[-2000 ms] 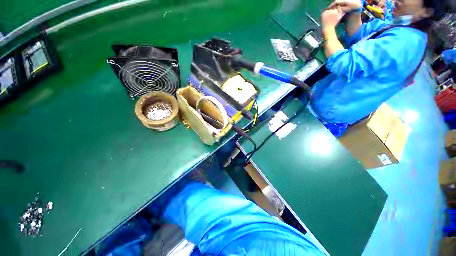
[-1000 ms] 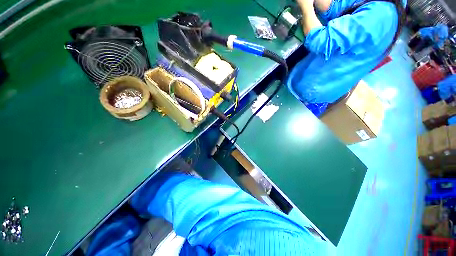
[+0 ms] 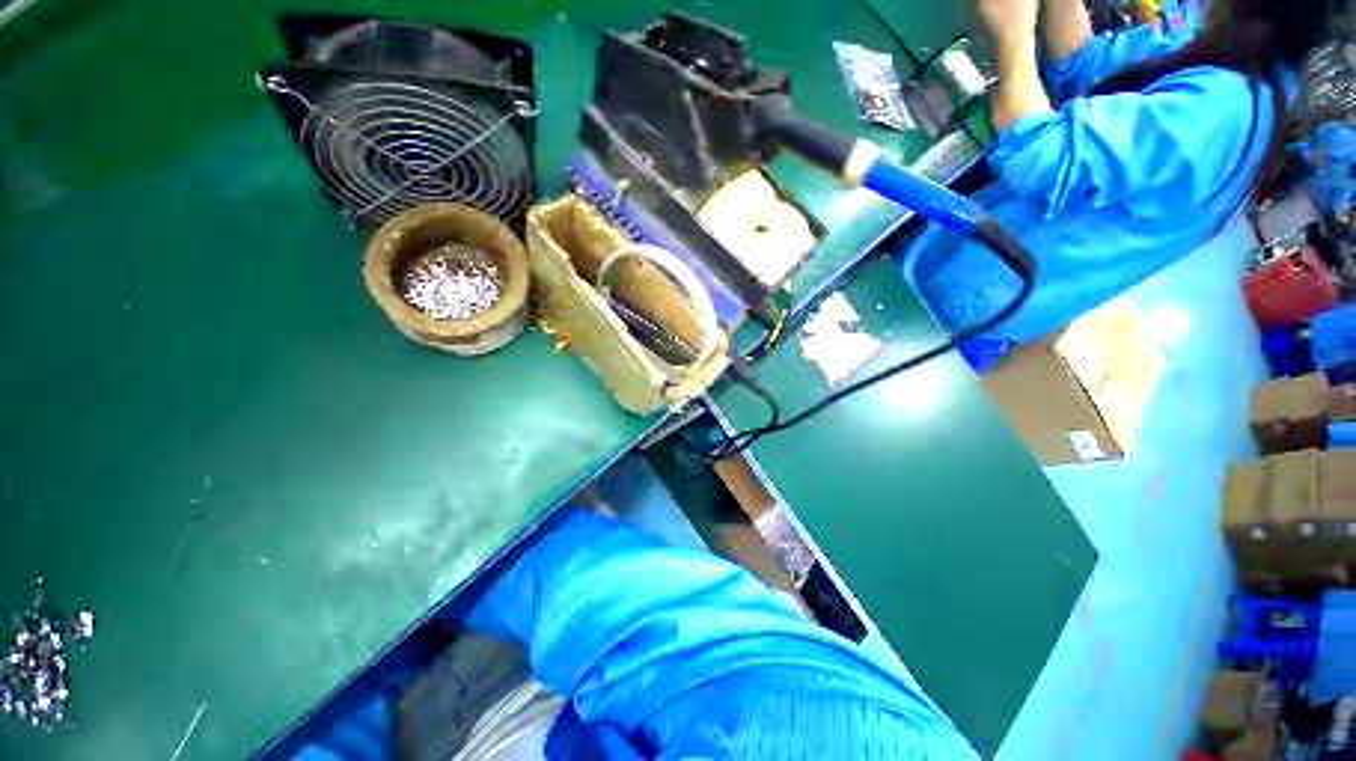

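Neither of my hands shows. My blue right sleeve (image 3: 669,639) runs up to the bench edge at the bottom centre, and its end is hidden below the edge. A loose pile of tiny silver and dark components (image 3: 36,666) lies on the green bench at the lower left. A thin pale wire piece (image 3: 191,732) lies near the bench edge. A brown round tub (image 3: 446,335) holds silvery bits. Beside it, an open tan cardboard box (image 3: 602,345) holds a pale ring. The soldering iron (image 3: 930,196) with its blue grip rests in the black holder (image 3: 669,97).
A black fume fan (image 3: 409,149) stands behind the tub. A yellowish sponge (image 3: 756,226) is beside the holder. A black cord crosses to the lower green side table (image 3: 922,550). A coworker in blue (image 3: 1115,208) is at the upper right, near a zip bag (image 3: 875,86) and a floor carton (image 3: 1063,394).
The view has shifted and come closer to the fan, tub and station. The black carrier tray has left the picture. My sleeve stays at the bench edge.
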